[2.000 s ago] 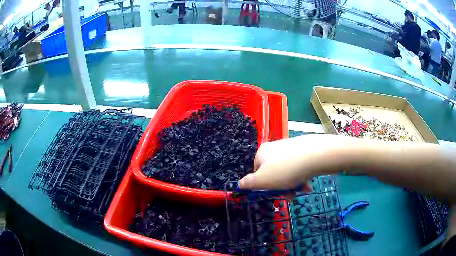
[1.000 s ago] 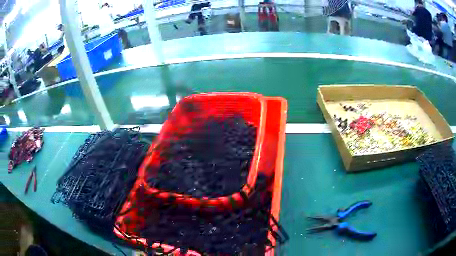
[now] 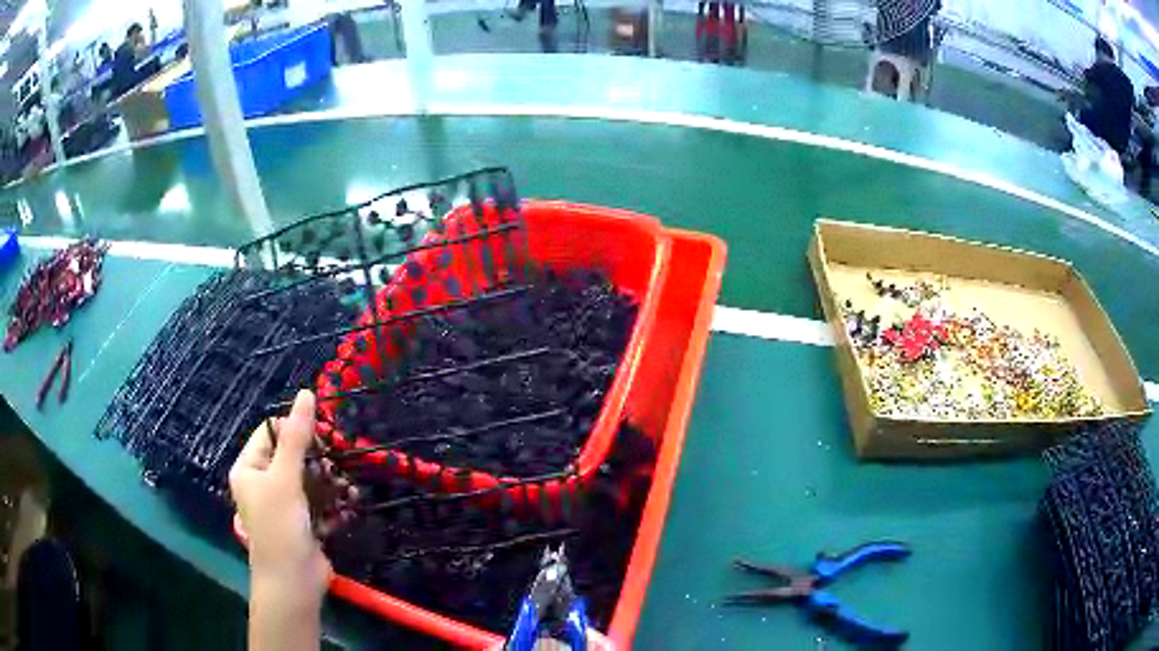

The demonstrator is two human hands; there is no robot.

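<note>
My left hand (image 3: 278, 486) grips the near left edge of a black sprue frame (image 3: 369, 261), held tilted over the baskets. Its far part still bears small round parts; its right side shows bare bars. Side cutters (image 3: 549, 600) with blue handles point up at the bottom edge, below the frame; only a bit of my right hand (image 3: 597, 642) shows around them, mostly cut off by the picture's edge. The upper red basket (image 3: 651, 274) holds a heap of small black moulded parts (image 3: 508, 382). It sits in the lower red basket (image 3: 680, 420), which holds more black parts.
Emptied frames (image 3: 191, 382) lie left of the baskets, with red-handled pliers (image 3: 55, 376) and a dark red pile (image 3: 54, 290) farther left. Blue-handled long-nose pliers (image 3: 820, 588) lie open at right. A cardboard tray (image 3: 979, 439) holds small mixed pieces; a frame stack (image 3: 1103, 541) is at far right.
The arm that crossed from the right is gone. My left hand has come into view gripping a frame over the baskets, and the side cutters now show at the bottom. The view has shifted.
</note>
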